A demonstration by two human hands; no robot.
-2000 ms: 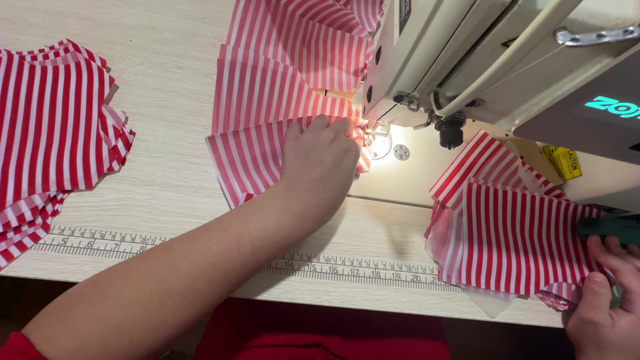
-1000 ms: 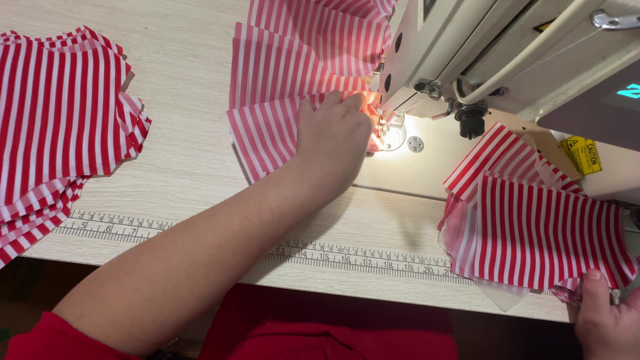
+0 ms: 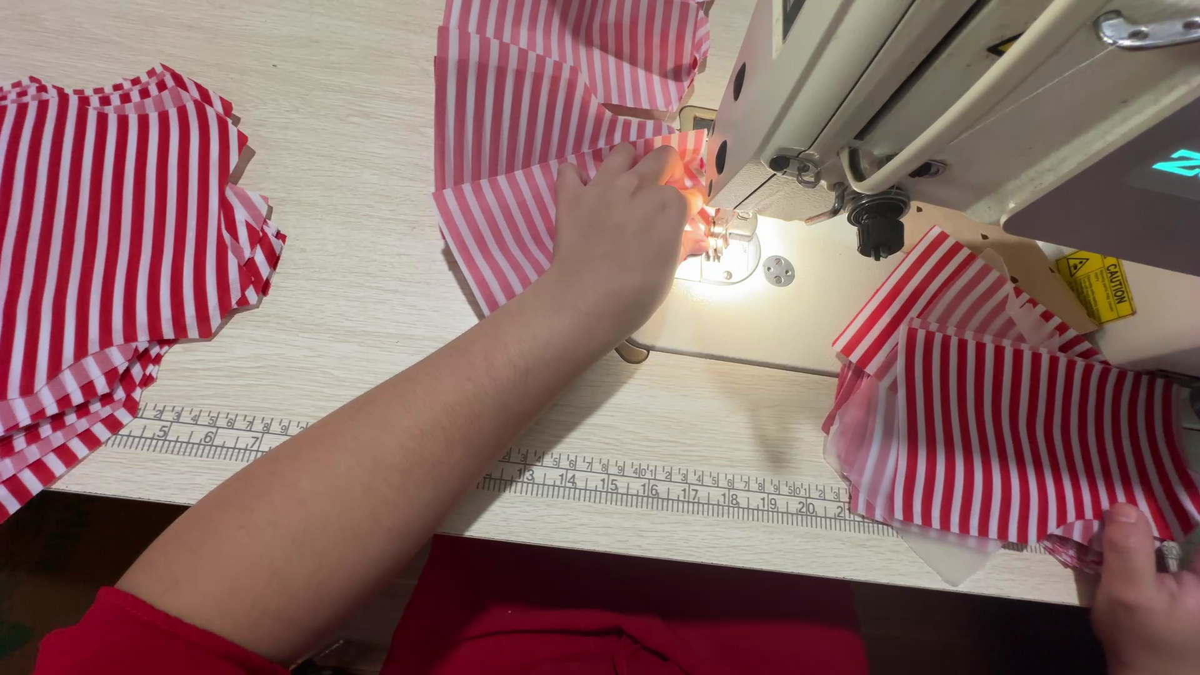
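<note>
My left hand (image 3: 623, 244) grips a red-and-white striped fabric piece (image 3: 506, 230) close beside the lit presser foot (image 3: 731, 230) of a sewing machine (image 3: 816, 112). More striped pieces (image 3: 525, 117) fan out behind it, overlapping. At the lower right, my right hand (image 3: 1144, 581) has its thumb on the lower edge of a stack of striped fabric pieces (image 3: 1022, 431); its other fingers are mostly out of sight, so its grip is unclear. The needle itself cannot be made out behind the foot and the glare.
A pile of cut striped fabric (image 3: 112, 216) lies at the left of the wooden table (image 3: 356, 94). A printed ruler scale (image 3: 656, 487) runs along the front edge. On the machine bed sits a yellow caution tag (image 3: 1097, 286), behind the right stack.
My right hand has moved from the right end of the right stack to its lower edge. The left hand stays by the presser foot. The view has shifted slightly.
</note>
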